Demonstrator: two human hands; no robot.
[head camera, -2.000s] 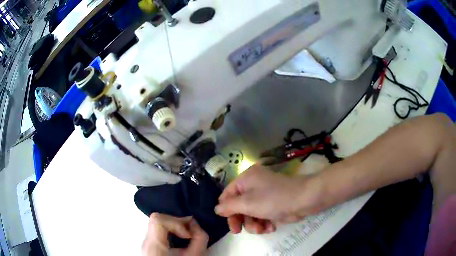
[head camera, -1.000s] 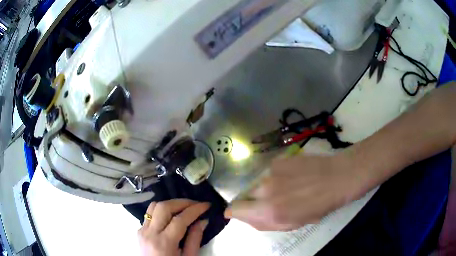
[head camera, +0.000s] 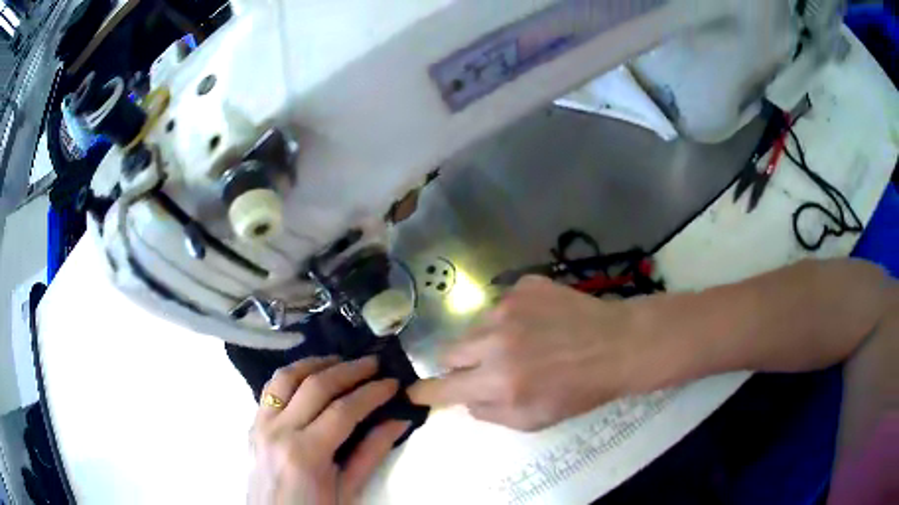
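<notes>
Black cloth lies on the white table with its far edge under the head of the sewing machine. The presser foot and needle area is hidden behind dark parts and an off-white knob. My left hand, with a ring, is on the cloth, its fingers curled over a raised fold. My right hand reaches in from the right. Its fingertips touch the right edge of the cloth; whether they pinch it is hard to tell.
Red-handled snips with black cord lie just beyond my right hand. Second snips with looped cord lie at the far right. A white scrap is under the machine arm. A printed ruler marks the table's near edge. Blue bins stand around.
The cloth has shifted slightly left, further under the head. My left hand has flattened from a pinch onto the cloth. My right hand has moved from above the cloth to its right edge.
</notes>
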